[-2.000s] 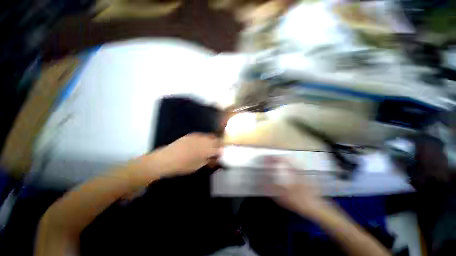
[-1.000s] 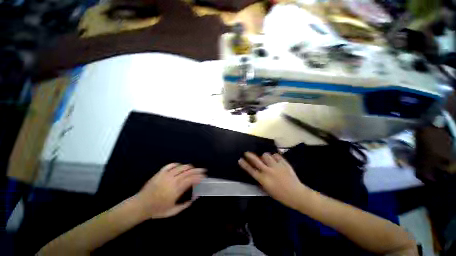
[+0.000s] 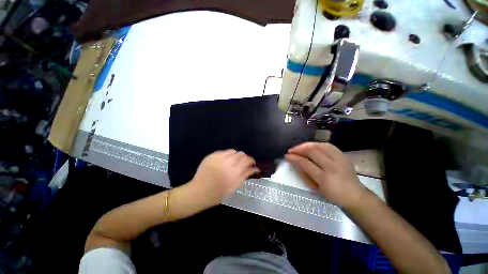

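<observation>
A black fabric piece (image 3: 219, 128) lies flat on the white table, its right part under the sewing machine head (image 3: 369, 69). The presser foot area (image 3: 322, 131) is over the fabric, near its right edge. My left hand (image 3: 227, 174) lies on the front edge of the black piece, fingers curled at that edge. My right hand (image 3: 326, 171) is just in front of the presser foot, with thumb and fingertips together at the fabric's front right edge. Its fingertips are slightly blurred. More black fabric (image 3: 417, 182) hangs over the table edge to the right of my right hand.
A printed ruler (image 3: 289, 200) runs along the table's front edge. Brown fabric (image 3: 182, 13) lies at the back. Cardboard (image 3: 77, 107) and blue tape edge the table at left. A blue slatted crate (image 3: 382, 259) is below the table at right.
The view has moved closer to the machine. The black piece now reaches under the machine head. My hands have come closer together at its front edge, and the black shears are no longer seen.
</observation>
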